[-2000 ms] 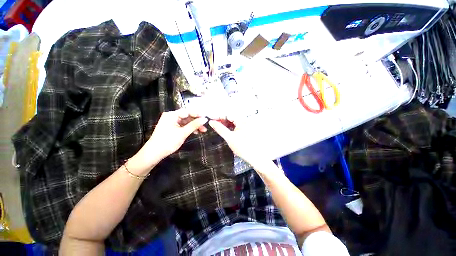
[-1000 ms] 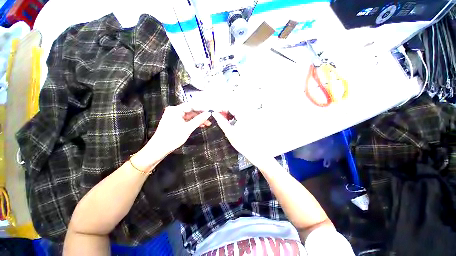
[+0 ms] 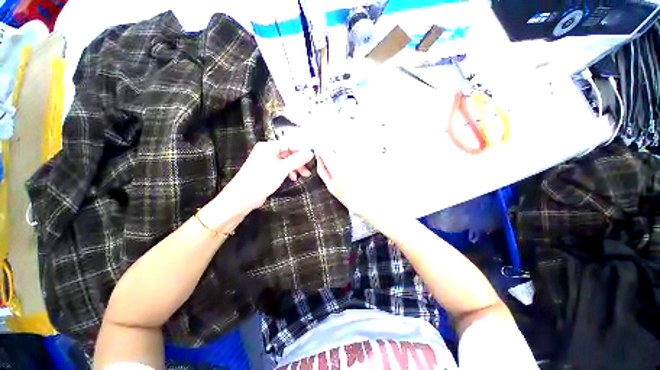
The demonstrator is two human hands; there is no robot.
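The dark brown plaid garment (image 3: 155, 155) is spread left of the needle area and under my left forearm. My left hand (image 3: 278, 170) is at its right upper edge, thumb and fingers pinched around a tiny dark item. My right hand (image 3: 336, 181) is beside it, washed out by glare, with its fingertips at the left fingertips; what it grips cannot be made out. Both hands are just in front of the presser foot area of the white sewing machine (image 3: 340, 101). The tiny item is too small to name.
Scissors (image 3: 477, 123) with red and yellow-orange handles lie right of the needle. A thin dark tool (image 3: 417, 77) and brown card pieces (image 3: 388, 45) are near the machine. More plaid garments (image 3: 579, 209) are heaped at right. Striped dark pieces (image 3: 637, 94) hang at far right.
The view has shifted, so the machine and scissors appear further right and higher. Both hands stay close together at the garment edge; the fingertips have shifted slightly.
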